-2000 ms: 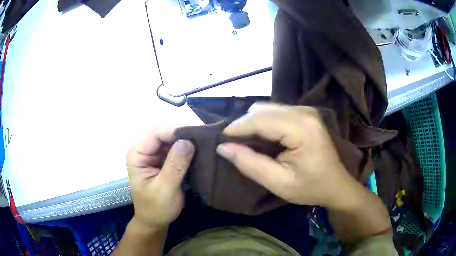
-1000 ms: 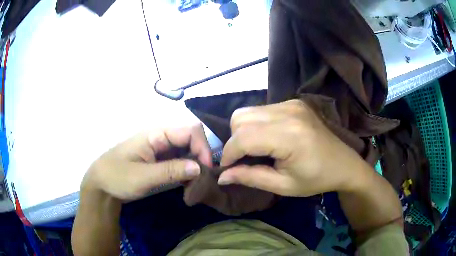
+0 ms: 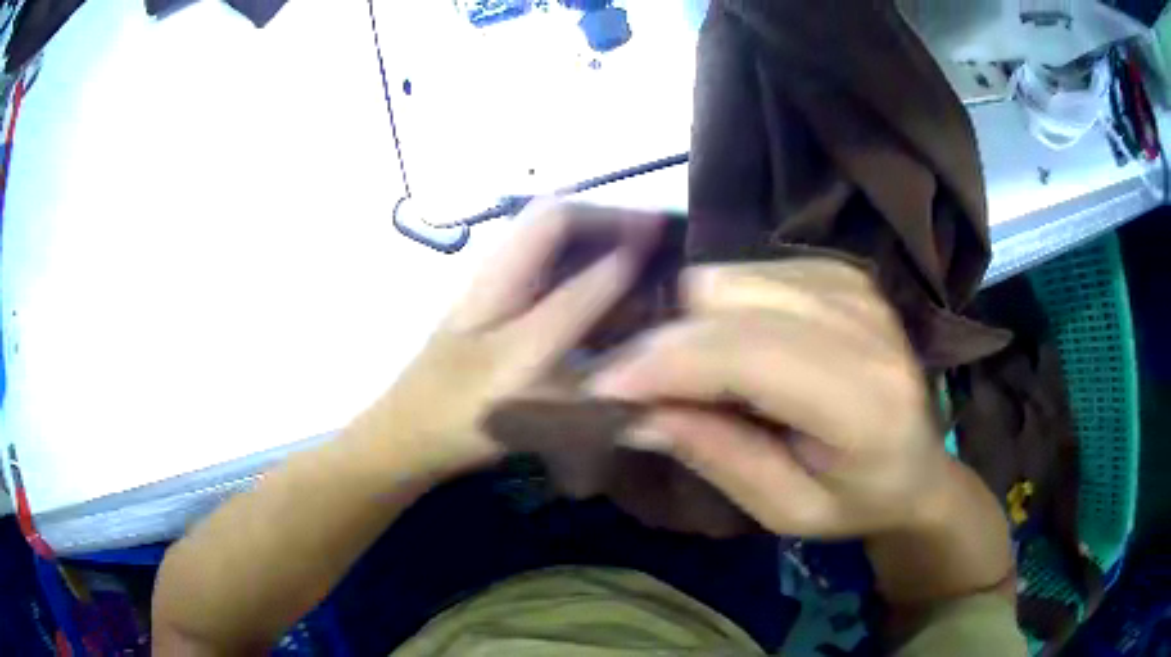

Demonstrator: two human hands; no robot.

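The brown garment (image 3: 835, 141) lies in loose folds from the top of the view over the white table's front edge and hangs down under my hands. My right hand (image 3: 796, 398) pinches a part of it between thumb and fingers near the middle. My left hand (image 3: 514, 321) is blurred. It lies over the cloth just left of my right hand, with its fingers pointing up to the garment; whether they grip it cannot be told. A small brown flap of the garment sticks out below my left hand.
The white table (image 3: 193, 295) has a ruler-marked front edge. A machine bed plate with a rounded corner (image 3: 430, 229) lies behind my left hand. A green basket (image 3: 1104, 385) with brown cloth stands at right. Pale coiled tubing (image 3: 1063, 103) lies at upper right.
My left hand has moved up and right from the cloth's near edge, towards the machine plate. My right hand stays on the garment, slightly further right. The flap near the fingers has changed shape.
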